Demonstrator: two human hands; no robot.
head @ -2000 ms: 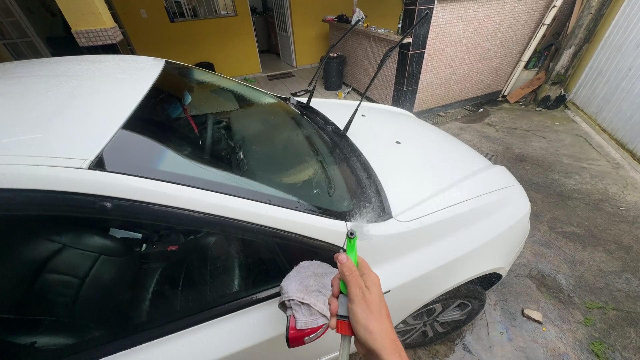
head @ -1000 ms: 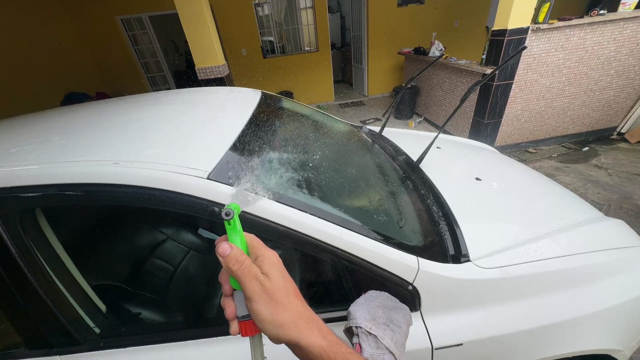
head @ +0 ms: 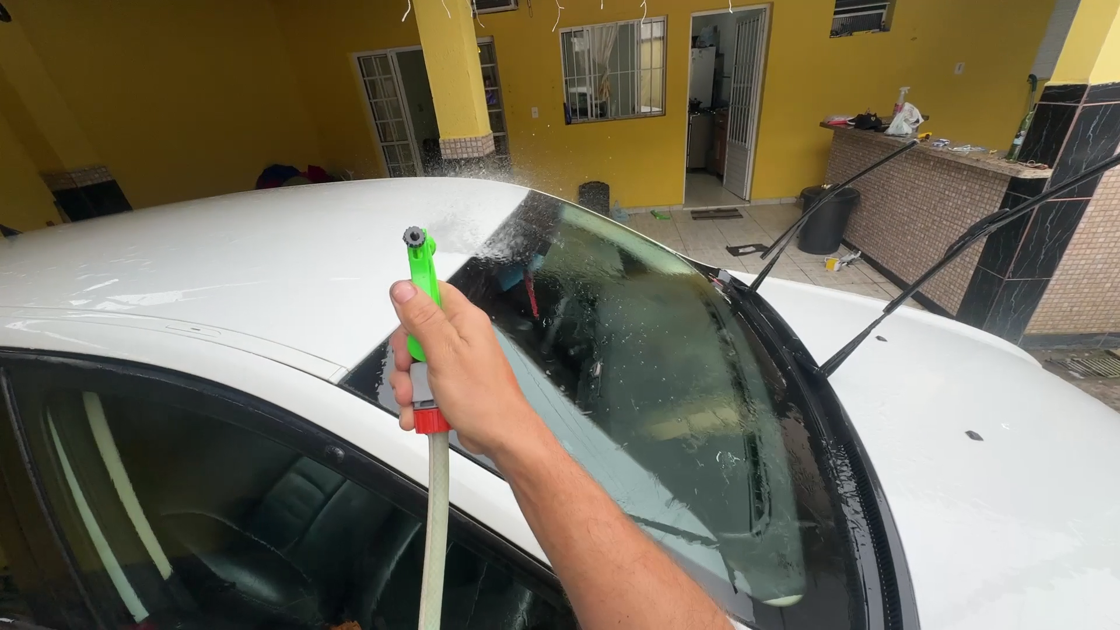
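Note:
My right hand is wrapped around a green hose spray nozzle, its thumb near the top. Below the fingers, a red connector joins the nozzle to a pale hose, which runs down out of view. Water spray hits the white car roof and the top edge of the windshield. Water drops and streaks cover the glass. My left hand is not in view.
Two wiper arms stand raised off the windshield above the hood. The side window is below my forearm. Beyond the car are a black bin, a tiled counter with items on it, and a tiled pillar.
The spray has moved from the lower windshield corner up to the roof edge. The grey cloth seen near my arm in both earlier frames is out of view. The view has swung left.

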